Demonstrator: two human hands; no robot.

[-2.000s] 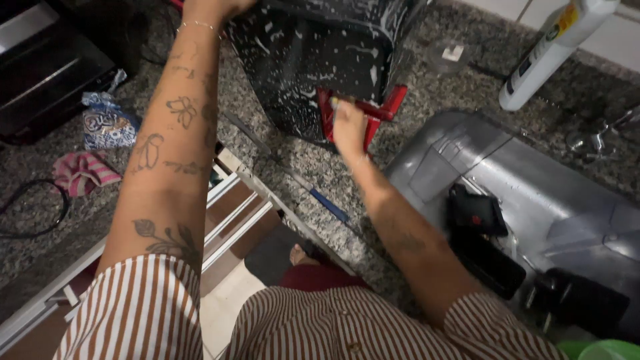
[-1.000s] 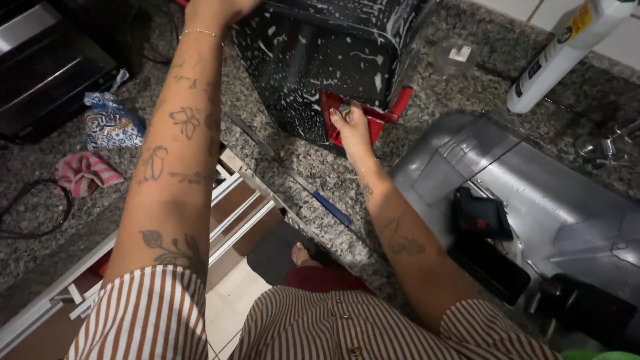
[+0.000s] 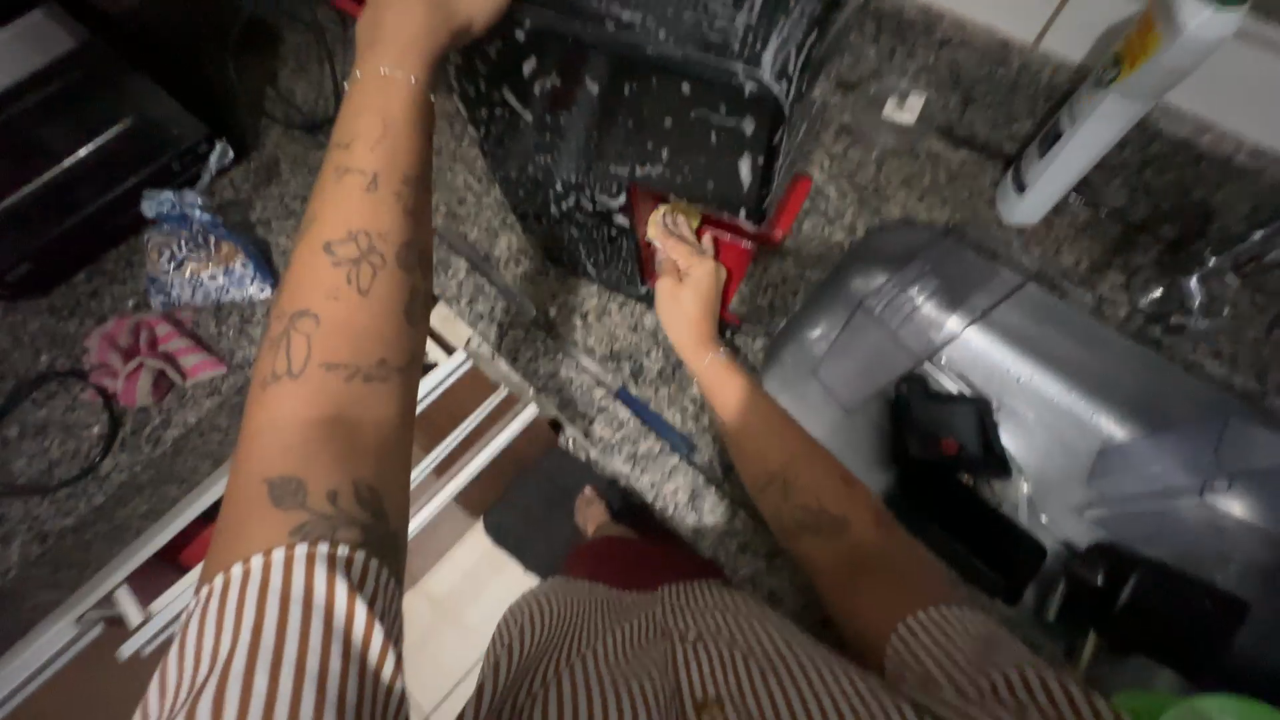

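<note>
A black plastic body of an appliance or container [image 3: 640, 120], spotted with white foam, lies tilted on the granite counter. My left hand [image 3: 435, 25] is at its upper left edge, its fingers cut off by the top of the view, so the grip is hidden. Against the red part [image 3: 735, 250] at its lower corner, my right hand [image 3: 688, 280] presses a yellowish sponge [image 3: 672, 222] held in its fingers. A blue-handled knife or similar tool [image 3: 652, 420] lies on the counter below.
At the right, the steel sink [image 3: 870, 300] holds several black parts [image 3: 950, 430]. A white bottle [image 3: 1110, 120] stands behind it. On the left are a blue plastic bag [image 3: 200, 255], a pink striped cloth [image 3: 150, 355], a black cable [image 3: 110, 430] and an open drawer [image 3: 470, 430].
My right hand has shifted slightly over the red part, and the yellowish sponge shows more plainly. My left hand stays at the upper left of the black body.
</note>
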